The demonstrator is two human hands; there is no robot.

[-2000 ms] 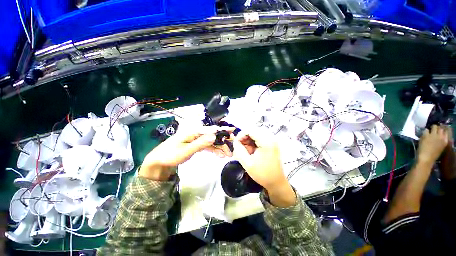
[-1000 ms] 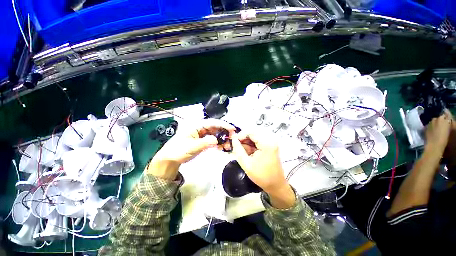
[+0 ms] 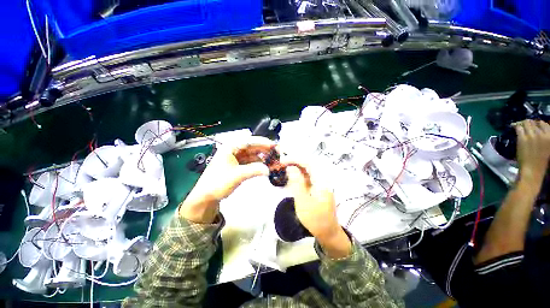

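Observation:
My left hand (image 3: pixel 226 177) and my right hand (image 3: pixel 313 201) meet over the white board (image 3: pixel 238 252). Their fingertips hold a small black part (image 3: pixel 277 175) between them; its exact shape is unclear. A black housing (image 3: pixel 290 220) lies on the board, partly hidden under my right hand. Another black piece (image 3: pixel 265 127) lies behind my hands. A white housing (image 3: pixel 265 248) with a white cable sits at the board's front edge, below my hands.
White housings with red and black wires are heaped left (image 3: pixel 99 198) and right (image 3: pixel 416 144). Small black rings (image 3: pixel 199 160) lie on green left of the board. The green belt (image 3: pixel 211 90), metal rail and blue bins (image 3: pixel 157 24) are behind. Another person's arm (image 3: pixel 512 198) works at right.
My hands have turned the small black part, and it now sits slightly lower between the fingertips. The white unit on the belt has moved right. The other person's hand has shifted on a white housing.

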